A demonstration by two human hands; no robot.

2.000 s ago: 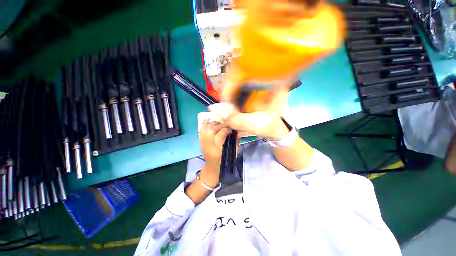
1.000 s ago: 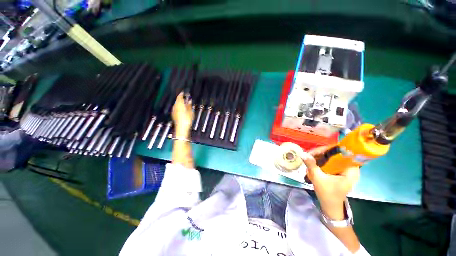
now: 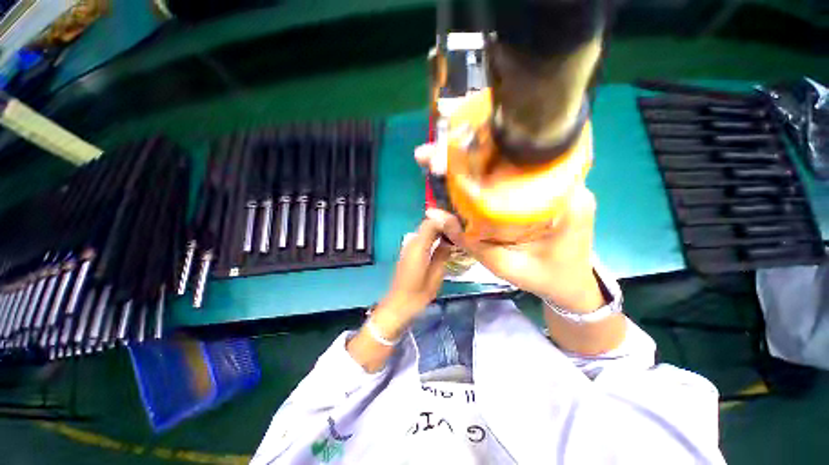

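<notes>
The orange electric screwdriver (image 3: 523,177) is large and blurred near the camera, its dark rear end up. My right hand (image 3: 545,259) is wrapped around its body. My left hand (image 3: 421,263) is at the fixture, its fingertips meeting the right hand's fingers below the screwdriver. Whether the left fingers hold a part is hidden. The brass-coloured socket of the fixture (image 3: 462,263) shows only partly below the hands. The screw feeder (image 3: 464,65) is mostly hidden behind the screwdriver.
A foam tray (image 3: 300,266) with spaced tripods stands left, with stacked tripods (image 3: 82,245) beyond it. A blue basket (image 3: 195,377) is below the bench. A black slotted tray (image 3: 741,182) and clear plastic bag (image 3: 804,113) are at right.
My left hand has moved from the tripods at the left to the fixture. The screwdriver has come close to the camera over the fixture. The view has shifted to show the right-hand tray.
</notes>
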